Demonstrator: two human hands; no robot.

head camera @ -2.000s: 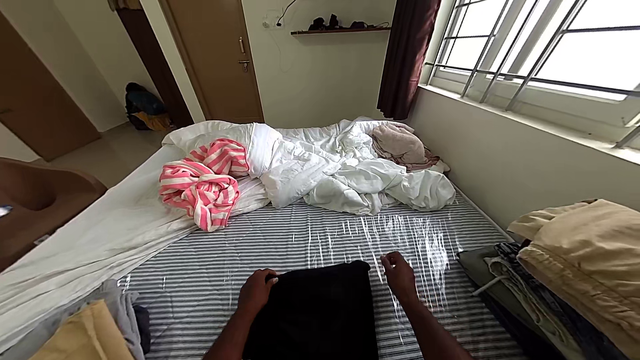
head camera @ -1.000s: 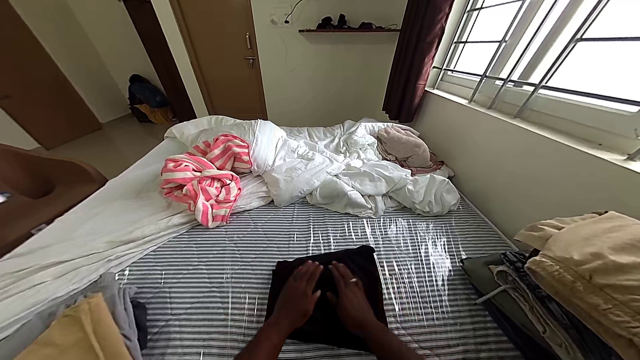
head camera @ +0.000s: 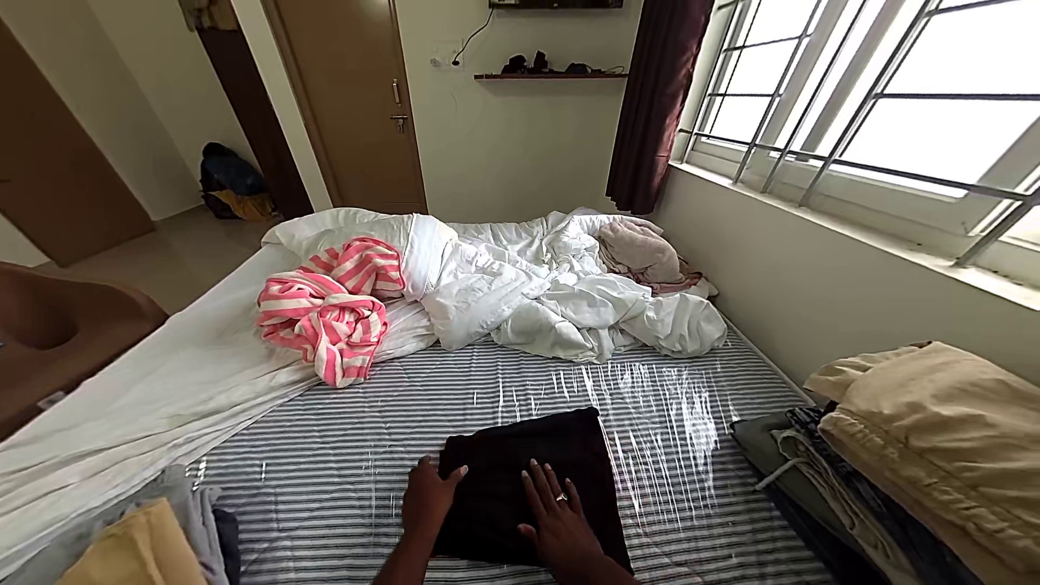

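A black folded garment [head camera: 528, 479] lies flat on the striped mattress [head camera: 325, 487], near me at the centre. My right hand [head camera: 561, 516] rests palm down on it with fingers spread, a ring on one finger. At the garment's left edge is my left hand [head camera: 431, 496], its thumb over the cloth and its fingers apart; it does not appear to grip anything.
Folded clothes [head camera: 146, 544] sit at the lower left. A stack of trousers and other clothes [head camera: 934, 447] stands at the right by the wall. Beyond lie a pink-and-white striped cloth [head camera: 333, 309], crumpled white bedding [head camera: 561, 301] and a beige cloth [head camera: 642, 252].
The black garment looked smaller and more compact one second ago, with both hands together on top of it. My left hand has moved to its left edge, while the right stays on top.
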